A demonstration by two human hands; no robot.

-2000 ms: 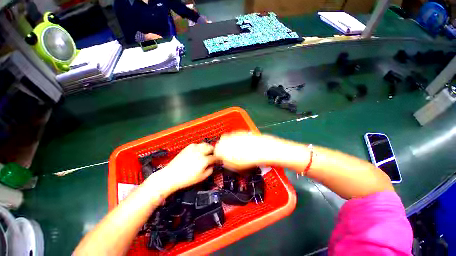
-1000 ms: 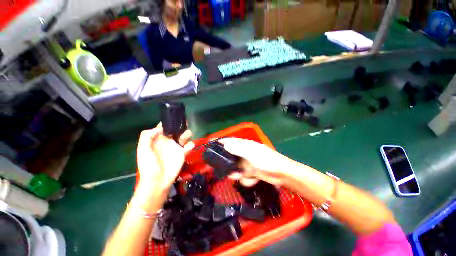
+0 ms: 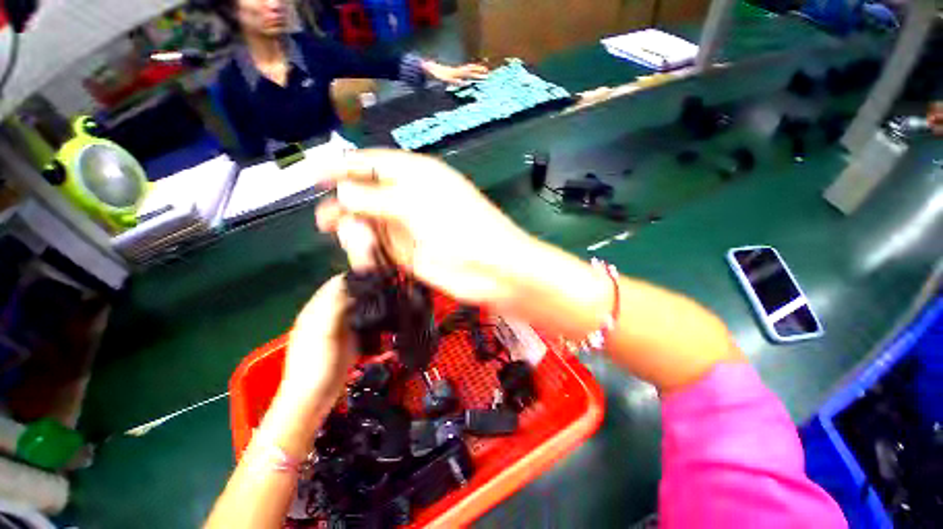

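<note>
My left hand (image 3: 323, 346) holds black power adapters (image 3: 388, 310) upright above the back left of the red basket (image 3: 584, 408). My right hand (image 3: 424, 222) is raised just above them, fingers bent around the cord part at their top; blur hides the exact grip. More black adapters (image 3: 439, 470) with cords and prongs lie heaped in the basket, mostly at its front left. Some of the basket's slotted floor shows at the back right.
A smartphone (image 3: 773, 293) lies at right, beside a blue bin (image 3: 843, 480) of black units. Loose black units (image 3: 587, 192) lie on the far green surface. Behind are a green fan (image 3: 103, 178), papers (image 3: 279, 186), small teal parts (image 3: 486, 105) and a seated person (image 3: 279, 88).
Both hands have come together, my right hand rising over the adapters in my left. The single adapter seen upright in my left hand is now a cluster. The person opposite reaches onto the teal parts.
</note>
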